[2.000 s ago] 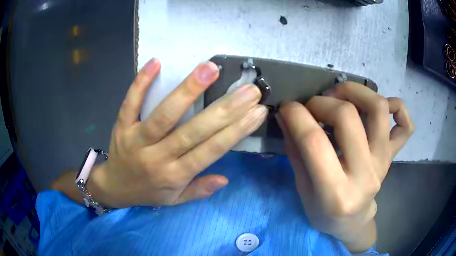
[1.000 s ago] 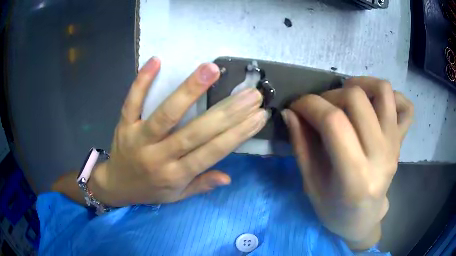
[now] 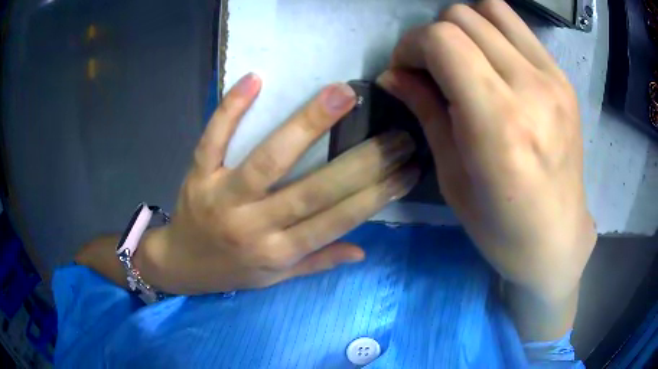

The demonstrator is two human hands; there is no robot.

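The grey-brown fixture plate lies on the white board in front of me, mostly hidden under both hands. My left hand lies flat with spread fingers, its fingertips resting on the plate. My right hand is bent over the plate, its thumb and index fingertip together at the plate's upper edge. Whether the right fingertips pinch a coil or wire is hidden. The round nests and any coil in them are covered by the hands and in dark shadow.
A second fixture plate lies at the top right, cut off by the frame. A black tray with copper coils is at the right edge. The white board ends at the left above grey floor.
My right hand has moved up and to the left, from the plate's right part to its upper edge. My left hand and the plate appear slightly farther right.
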